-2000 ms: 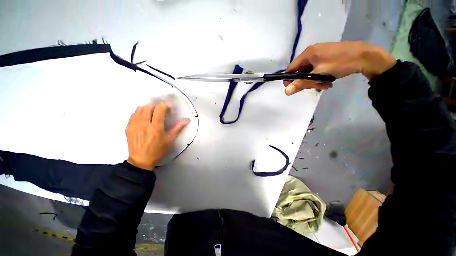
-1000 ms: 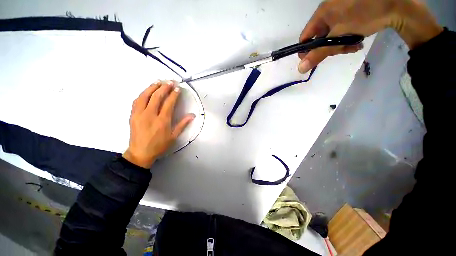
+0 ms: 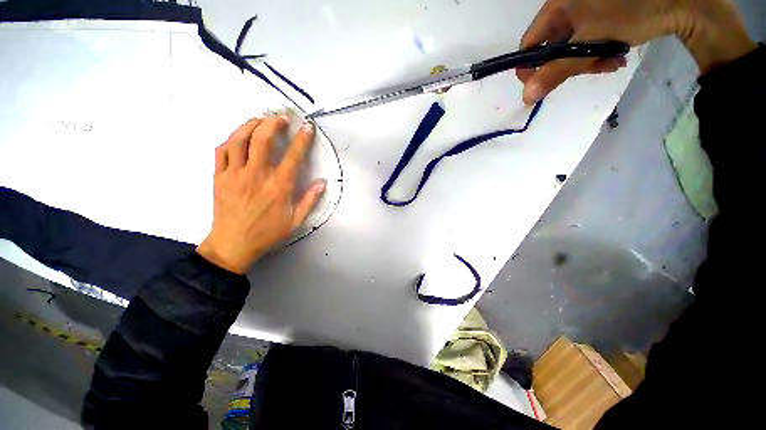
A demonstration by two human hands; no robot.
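A white paper pattern with a rounded right end lies on dark fabric, whose edges show above and below it. My left hand lies flat on the pattern near its rounded end, fingers slightly spread. My right hand holds the fabric shears by their black handles. The blades look closed, and their tip is at the pattern's curved edge, by my left index fingertip. A narrow dark strip lies just above the tip.
A long bent dark trimming and a hooked trimming lie on the white table. Beyond its slanted right edge are the grey floor, an olive cloth bundle and a cardboard box. A can stands below the near edge.
The shears and right hand moved away from me, and the blades closed with the tip at the curved edge. My left hand's fingers shifted toward the tip. The view has also shifted.
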